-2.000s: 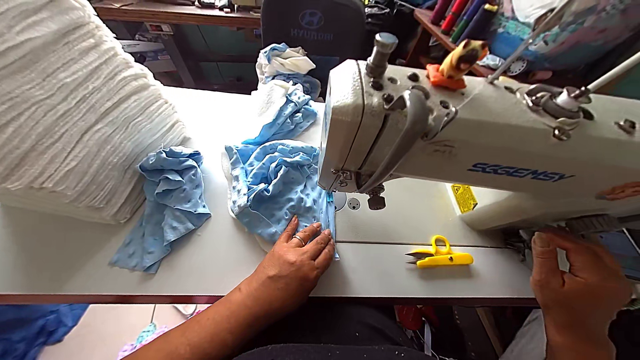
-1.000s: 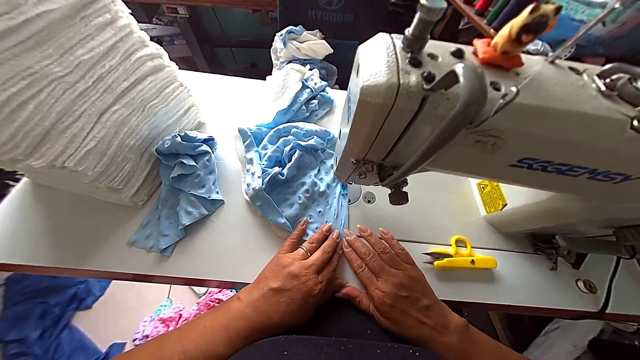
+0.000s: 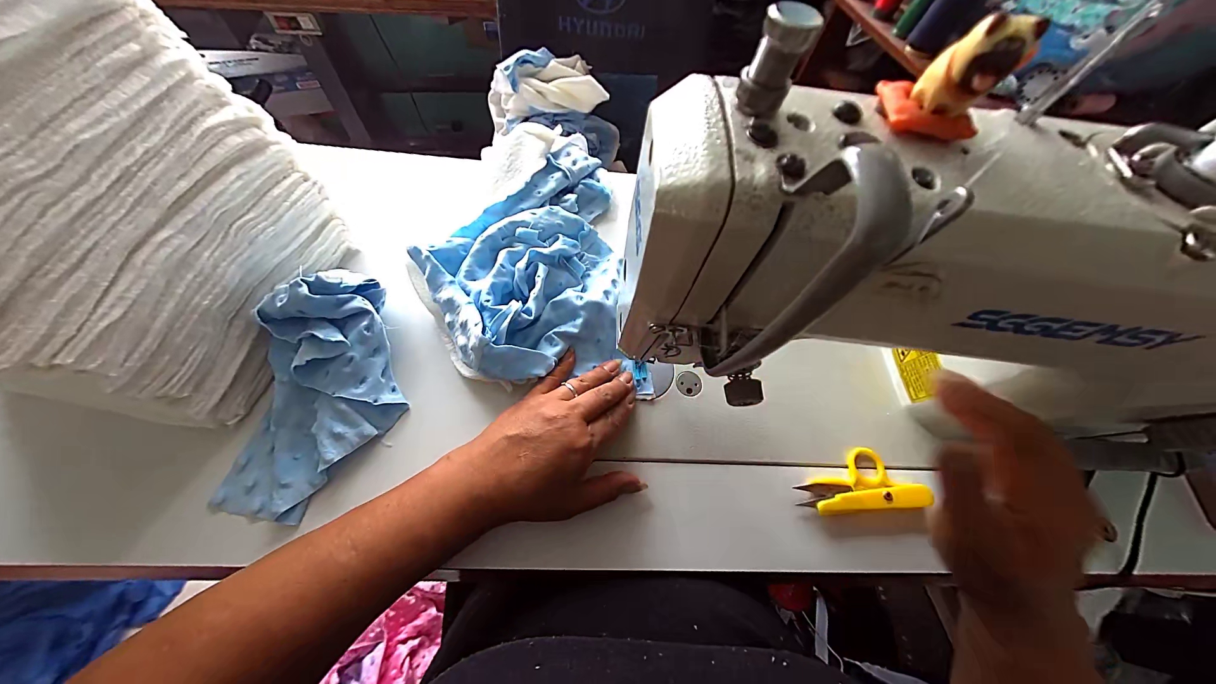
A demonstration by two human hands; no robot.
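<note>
My left hand point(image 3: 560, 437) lies flat on the edge of a bunched light-blue dotted cloth point(image 3: 532, 285), with its fingertips beside the presser foot point(image 3: 640, 376) of a white sewing machine point(image 3: 855, 247). White fabric shows under and behind the blue cloth. Blurred by motion, my right hand point(image 3: 1012, 494) hangs over the table's right part, just right of yellow thread snips point(image 3: 874, 497), and no item shows in it. Its fingers are apart. Left of the bunched cloth lies a separate blue dotted piece point(image 3: 328, 380).
A tall stack of folded white cloth point(image 3: 142, 209) fills the left of the sewing table point(image 3: 703, 532). A small animal figurine point(image 3: 978, 66) sits on the machine head. A dark chair back point(image 3: 598, 38) stands behind the table. Pink fabric point(image 3: 399, 636) lies below the front edge.
My right hand has moved right, away from my left hand, where it was a second ago. My left hand has shifted up onto the cloth edge near the presser foot.
</note>
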